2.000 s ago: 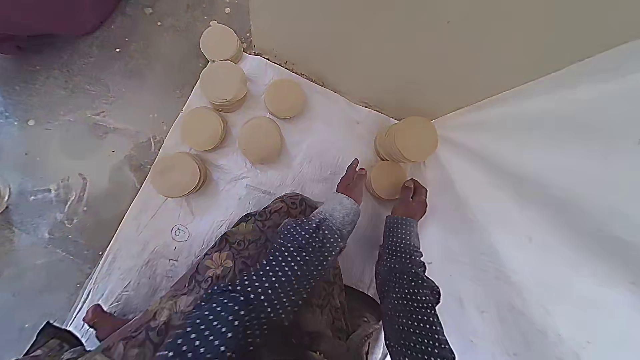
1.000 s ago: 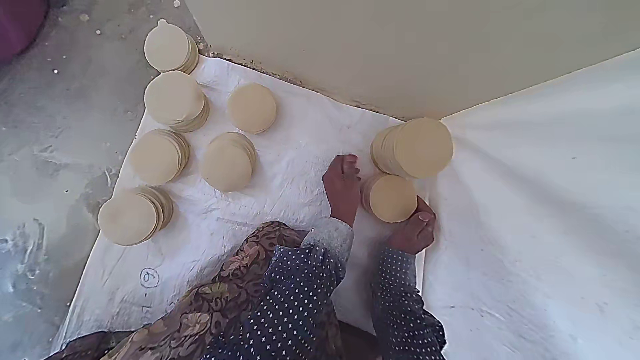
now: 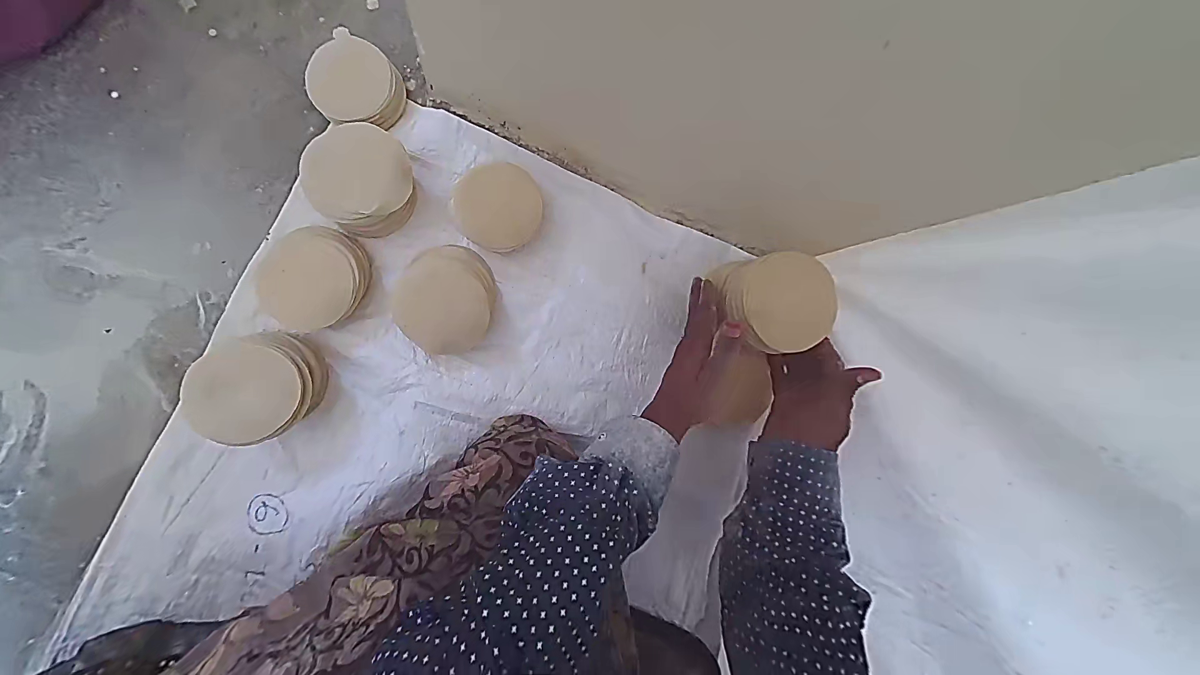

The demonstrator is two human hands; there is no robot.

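A tall, leaning stack of thin round dough discs stands by the wall at the right. My left hand lies along its left side, fingers extended. My right hand is at the stack's near side, its fingertips partly hidden beneath the top discs and its thumb out to the right. Between my wrists another stack of discs shows, partly covered by my left hand. Whether either hand grips the tall stack cannot be told.
Several more disc stacks stand at the left on the white cloth, which bears handwriting. A beige wall runs behind. Grey floor lies at the left, and patterned fabric covers my lap.
Both hands have moved from the sides of the small near stack, away from me, to the taller stack by the wall.
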